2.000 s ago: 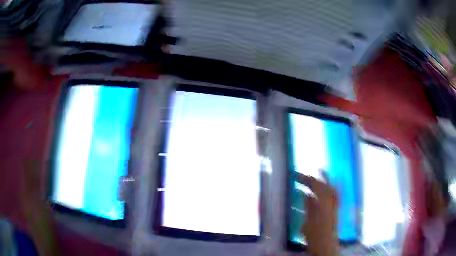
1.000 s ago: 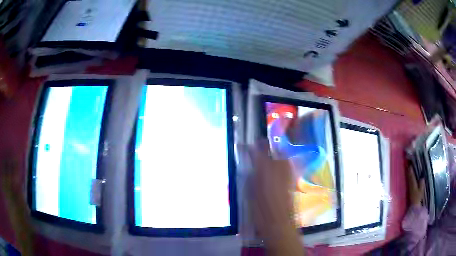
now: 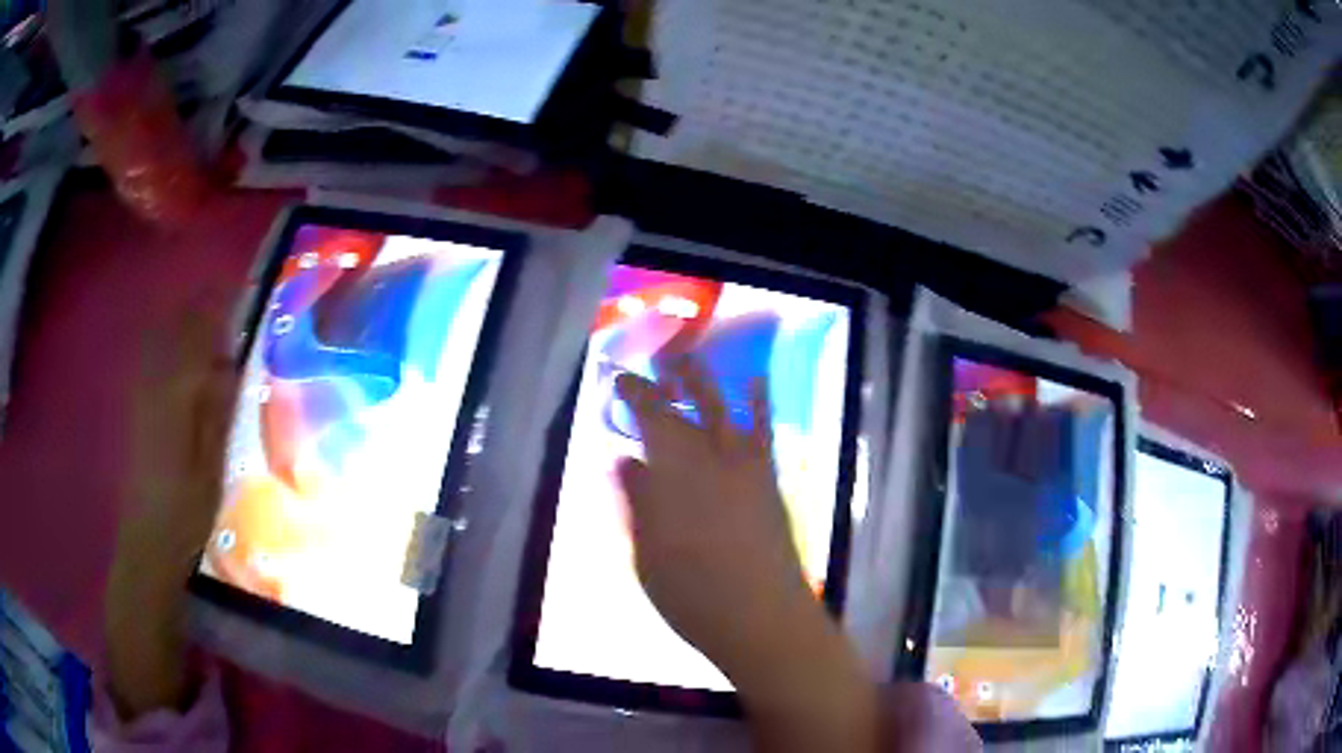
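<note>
My right hand [image 3: 714, 515] is over the middle tablet [image 3: 589, 589], fingers spread at its colourful screen and holding nothing; whether the fingertips touch cannot be told. My left hand [image 3: 177, 427] is blurred, beside the left edge of the left tablet [image 3: 353, 427]; its fingers are unclear. The left tablet shows the colourful home screen and has a small label near its lower right. The right tablet [image 3: 1096, 515] shows a home screen with a dark grey patch over it. A fourth tablet [image 3: 1170, 589] at the far right has a white screen. White foam edges show around the tablets.
A large white test chart [image 3: 942, 133] with black arrows stands behind the tablets. Another tablet [image 3: 442, 52] with a white screen lies on a stack at the upper left. The bench [image 3: 89, 353] is red. A person's sleeve [image 3: 1303, 691] shows at the lower right edge.
My right hand has moved from the right tablet to the middle one. The left and middle screens have changed from white and cyan to the colourful home screen. A grey patch has appeared on the right screen.
</note>
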